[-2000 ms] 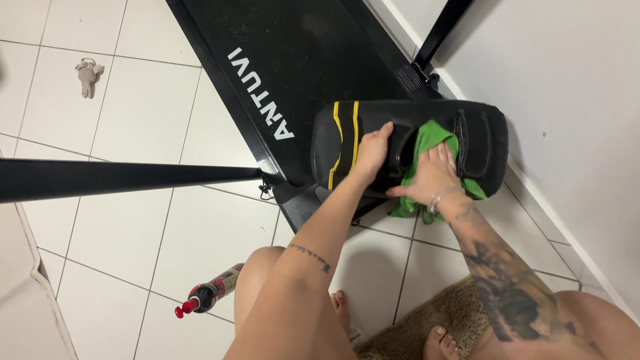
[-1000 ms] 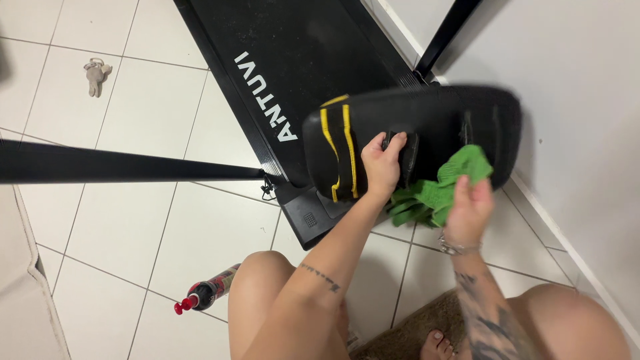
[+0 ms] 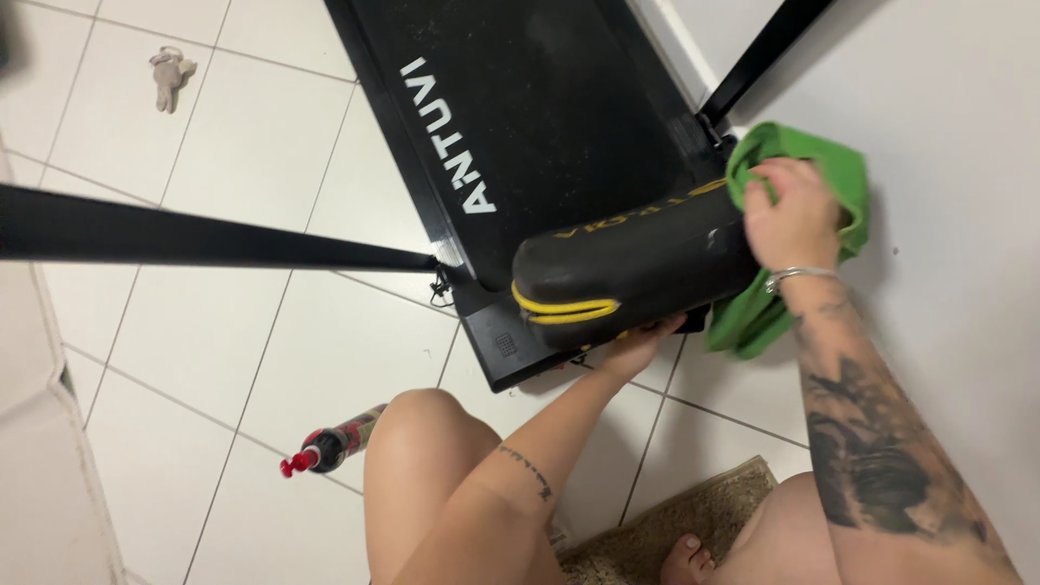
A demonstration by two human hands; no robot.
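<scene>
A black padded strike shield (image 3: 642, 260) with yellow trim and yellow lettering is tilted on its side over the near end of a black treadmill (image 3: 552, 106). From below, my left hand (image 3: 638, 349) holds the pad; its fingers are partly hidden behind it. My right hand (image 3: 792, 211) grips a green cloth (image 3: 849, 175) at the pad's right end. Part of the cloth hangs down beneath my right wrist.
A bottle with a red nozzle (image 3: 337, 443) lies on the tiles by my knee. A small plush keychain (image 3: 169, 79) lies farther off. Black uprights (image 3: 211, 240) flank the treadmill. A white wall (image 3: 942, 203) stands right, a brown mat (image 3: 674, 520) below.
The pad has turned from showing its strapped back to showing its side and lettering. My right hand has moved up with the green cloth to the pad's right end.
</scene>
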